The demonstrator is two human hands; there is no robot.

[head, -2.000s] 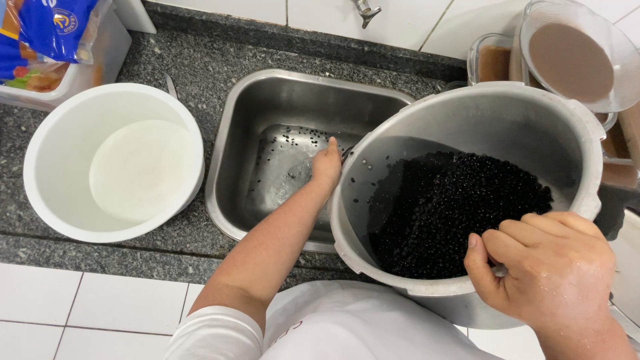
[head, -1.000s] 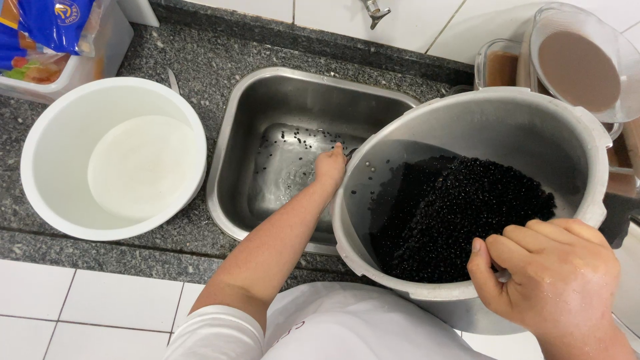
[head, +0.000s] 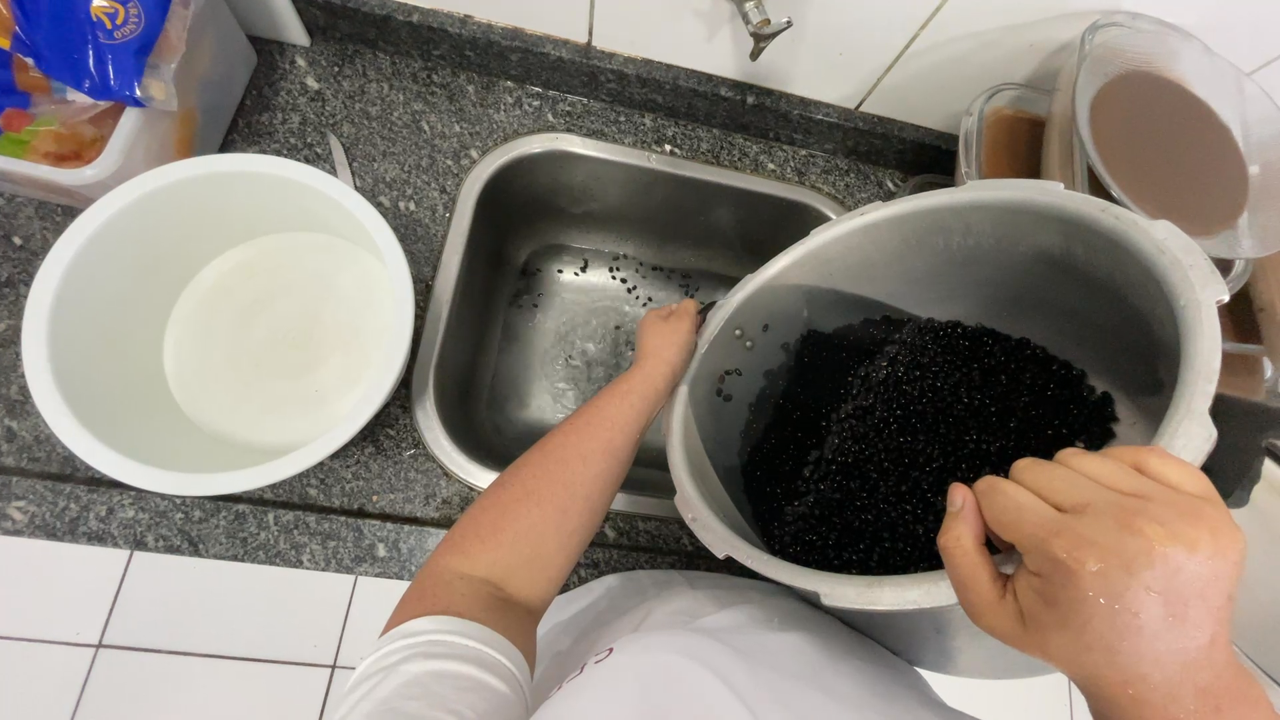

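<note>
A large aluminium pot (head: 1080,250) is tilted toward the stainless steel sink (head: 560,145), its left rim over the basin. Wet black beans (head: 930,430) lie heaped inside, with water along the pot's left side. My left hand (head: 668,335) is closed at the pot's left outer side, on what looks like its dark handle, partly hidden. My right hand (head: 1095,545) grips the pot's near right rim, fingers curled over it. Several loose beans (head: 625,280) and some water lie on the sink's bottom.
Left of the sink, a white plastic tub (head: 60,330) stands on the granite counter (head: 400,110). Behind it are a knife blade (head: 341,160) and a plastic bin (head: 215,60) with bagged food. Glass dishes (head: 1120,60) with brownish contents stand back right. A metal tap (head: 762,28) projects from the tiled wall.
</note>
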